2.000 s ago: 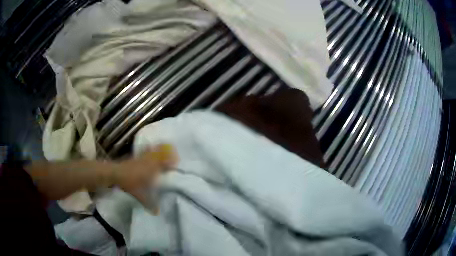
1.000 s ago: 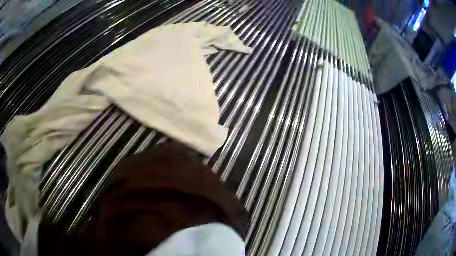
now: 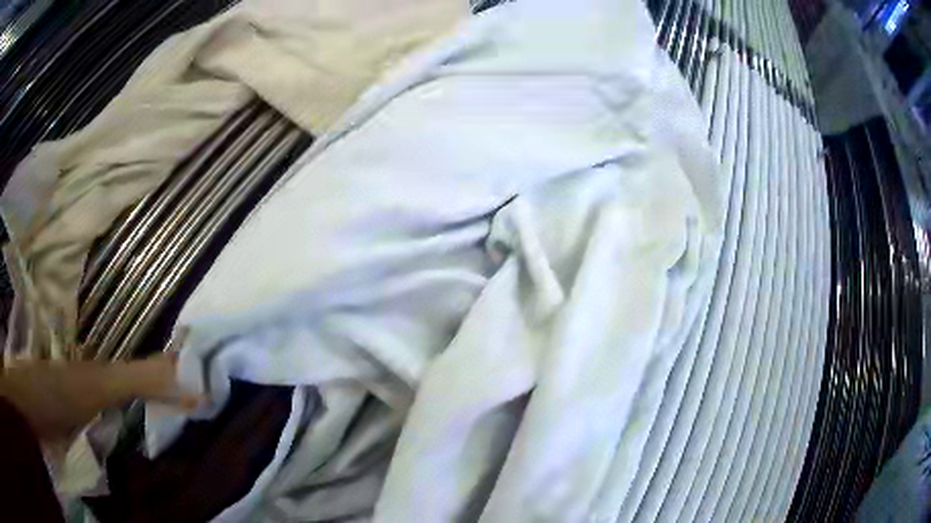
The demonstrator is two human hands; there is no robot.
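Observation:
A large pale blue-white garment [image 3: 408, 225] lies spread in folds over the rack, from the lower left to the top centre. My left hand [image 3: 133, 390] is at the lower left with its fingers closed on the garment's edge. My right hand is not in view. A cream garment [image 3: 153, 112] lies behind it at the upper left, partly covered by the pale one. Dark brown cloth [image 3: 219, 449] shows below my left hand, under the pale garment.
Steel tubes [image 3: 194, 220] show between the cream and pale garments. Long white cloth rows [image 3: 761, 276] run along the right. Dark tubes of another rack [image 3: 873, 296] lie beyond them. Grey cloth [image 3: 843, 87] hangs at the upper right.
The pale garment, only partly in view at the bottom a second ago, now spreads over the rack and covers much of the cream garment and brown cloth. My left hand is back in view.

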